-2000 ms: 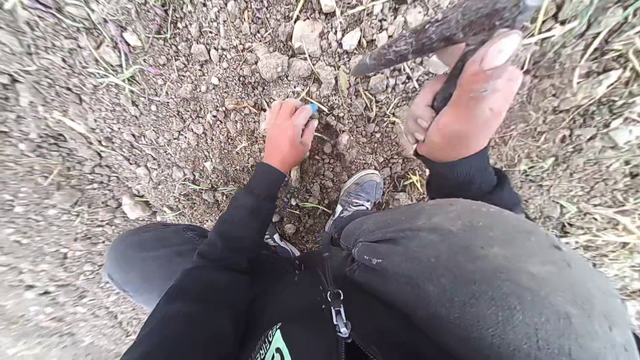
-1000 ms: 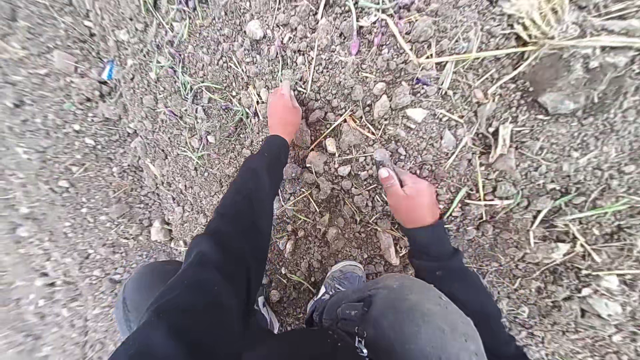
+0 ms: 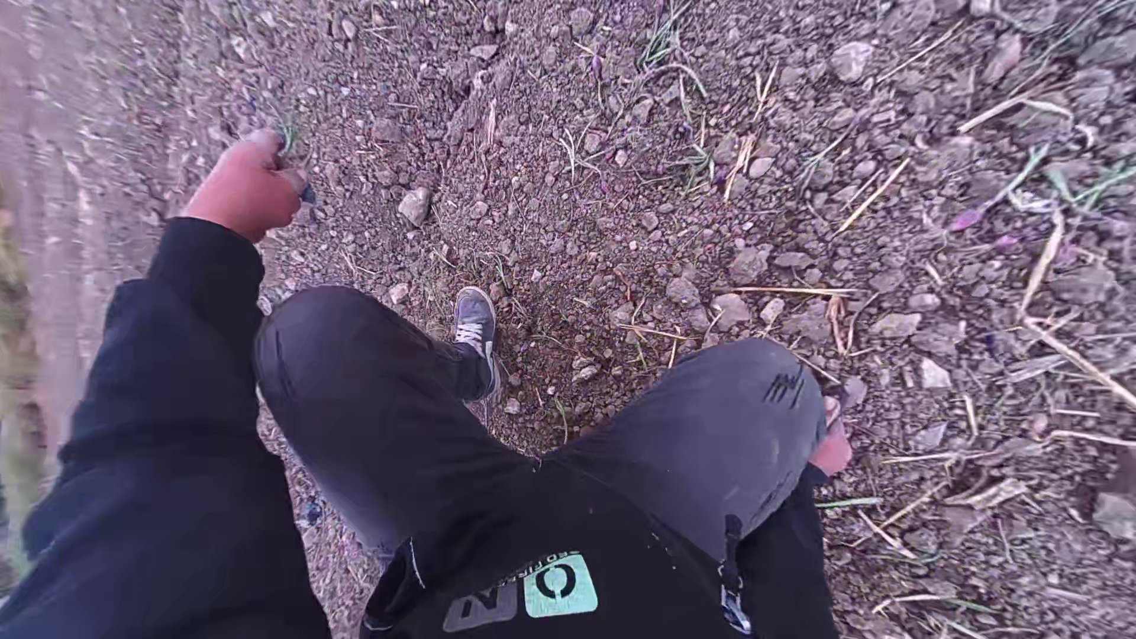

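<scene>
At the upper left, my left hand (image 3: 253,188) is held out over the soil with its fingers curled. A small dark bluish thing (image 3: 307,193) shows at its fingertips, too blurred to name. A green sprig (image 3: 288,135) is beside the same fingers; whether they hold it is unclear. My right hand (image 3: 832,444) is low beside my knee, which covers most of it. A greyish rounded thing (image 3: 854,391) shows just above that hand; I cannot tell if it is a handle end or a stone.
Stony soil (image 3: 568,222) surrounds me, with a loose stone (image 3: 414,206) near my left hand. A grass tuft (image 3: 661,44), purple buds (image 3: 966,219) and dry stalks (image 3: 1078,359) lie ahead and to the right. One shoe (image 3: 475,328) shows between my knees.
My left hand has moved out to the left, away from the other hand. My right hand, seen earlier with a dark-handled tool, is now mostly behind my knee. The view has shifted.
</scene>
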